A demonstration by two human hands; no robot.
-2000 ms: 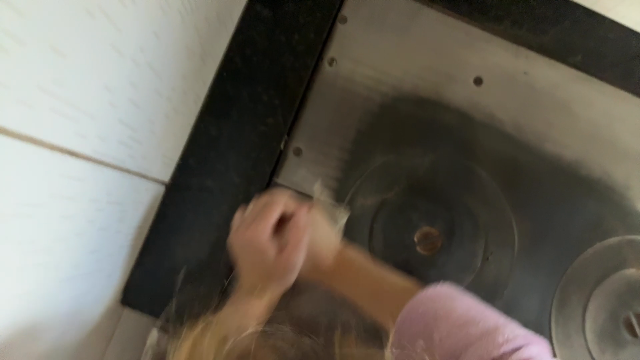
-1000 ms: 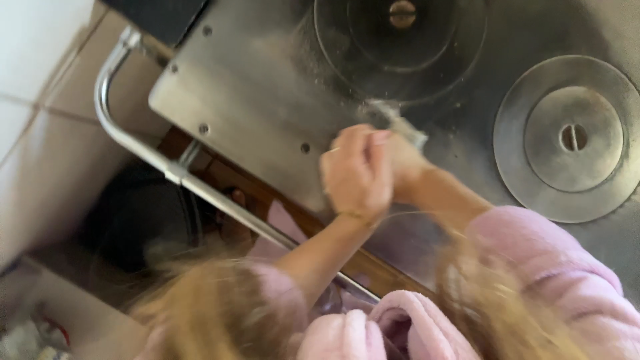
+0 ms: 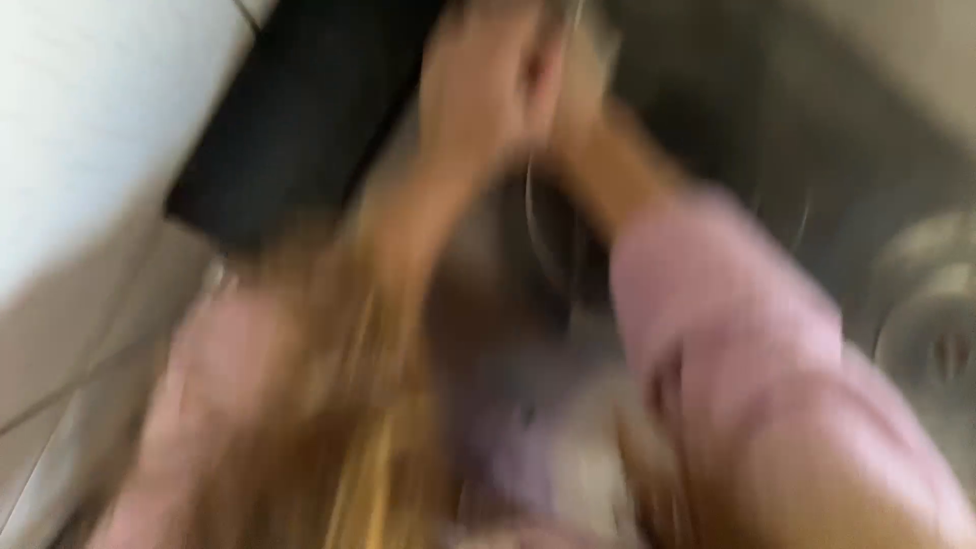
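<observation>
Strong blur covers the whole view. My left hand (image 3: 476,88) is near the top, pressed against or over my right hand (image 3: 572,91), its fingers bent. A pale, thin piece of material, possibly a cloth or pad (image 3: 604,46), shows at the outer side of my right hand, which seems to grip it. Both hands are over the left part of the dark metal top of a cooking stove (image 3: 709,99). Whether the left fingers hold anything is hidden. Pink sleeves cover both forearms.
A black border slab (image 3: 305,122) runs along the stove's left side, beside a white wall (image 3: 91,114). One round hob plate (image 3: 934,335) is at the right. Long blond hair (image 3: 374,427) hangs across the lower view.
Between the earlier frames, my joined hands moved from beside the black border to the metal near the front rail. Now they are close to the black border again. The view has shifted greatly.
</observation>
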